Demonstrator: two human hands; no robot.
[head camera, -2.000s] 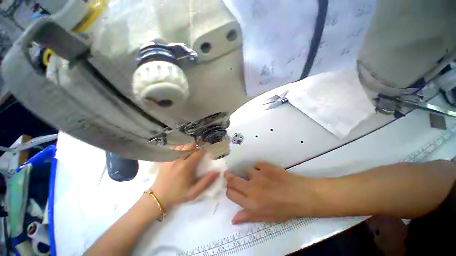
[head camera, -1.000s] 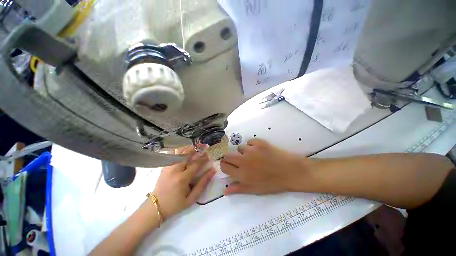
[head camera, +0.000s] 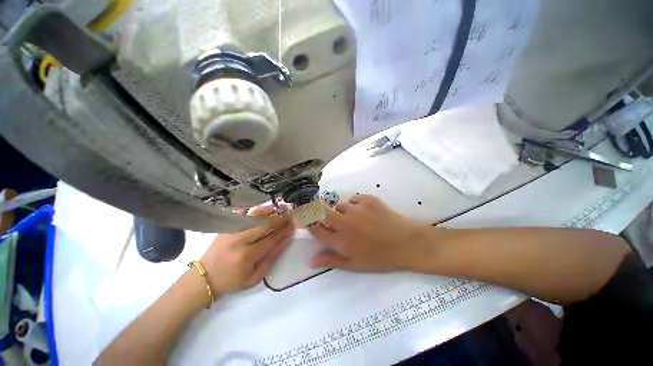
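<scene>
A small white fabric piece (head camera: 304, 233) lies flat on the machine bed below the needle area, barely distinct from the bed. My left hand (head camera: 250, 246) lies flat on it with fingertips by the presser foot, which is mostly hidden. My right hand (head camera: 365, 236) presses down with bent fingers just right of the tan-yellow piece (head camera: 310, 213) at the foot. The cream sewing machine head (head camera: 161, 107) with its white ribbed tension dial (head camera: 234, 116) hangs above both hands.
Thread snips (head camera: 385, 144) and a white sample cloth (head camera: 462, 154) lie on the bed. A dark grey rounded handle (head camera: 159, 239) is left of my left hand. Shears (head camera: 634, 129) and a brownish block (head camera: 603, 176) are at right. A tape scale (head camera: 372, 325) runs along the front; a blue tray (head camera: 49, 286) is left.
Both hands have moved up to the foot since the first frame, and my right hand has drawn in close beside it. Less white fabric shows between the hands. The view has shifted slightly.
</scene>
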